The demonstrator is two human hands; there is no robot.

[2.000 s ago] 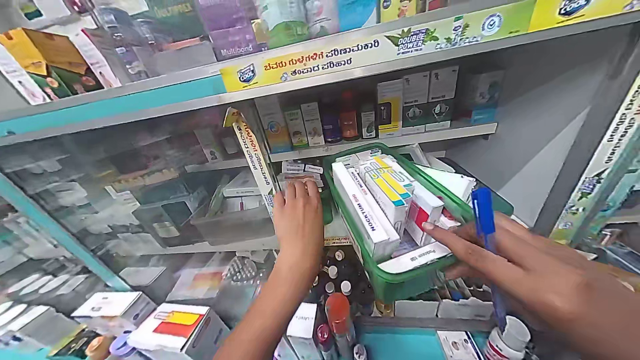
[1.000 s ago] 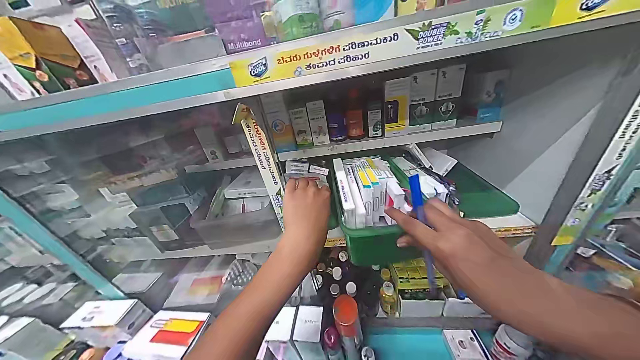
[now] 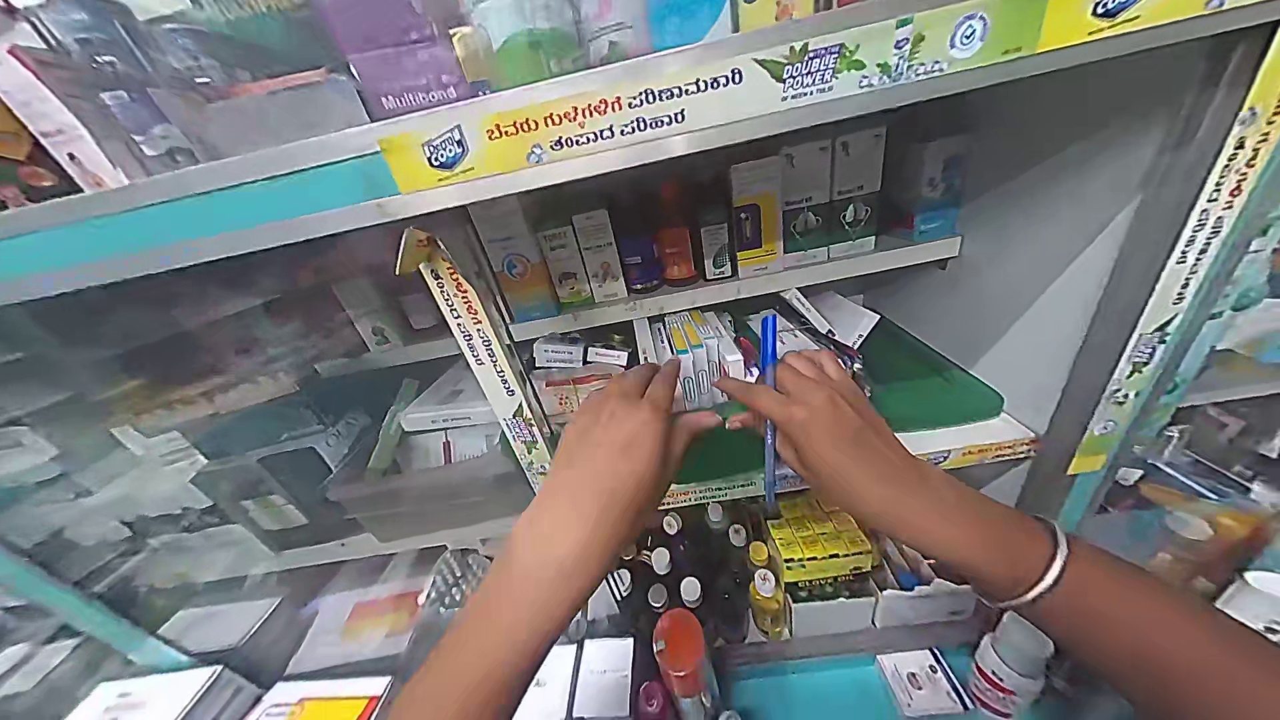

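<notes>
On the middle shelf sits a green plastic basket (image 3: 715, 465), packed with upright slim medicine boxes (image 3: 695, 355). My left hand (image 3: 625, 430) is at the basket's left front, fingertips by the boxes. From the right, my right hand (image 3: 815, 405) reaches to the same boxes with its index finger extended, and a blue pen (image 3: 769, 400) is held upright in it. The thumbs of both hands meet near the basket's front wall. Left of the basket lie small white cartons (image 3: 560, 352). Another green basket (image 3: 925, 375), with cartons and strips, stands to the right.
Bottles and cartons line the small upper shelf (image 3: 740, 290). Below are capped bottles (image 3: 690, 592), yellow clove oil boxes (image 3: 820, 540), an orange-capped bottle (image 3: 682, 650) and a white bottle (image 3: 1010, 660). A glass sliding door edge (image 3: 480, 350) stands at the left.
The green basket with the boxes has gone from tilted out over the shelf edge to sitting back on the shelf. My left hand has moved from the small cartons to the basket's front.
</notes>
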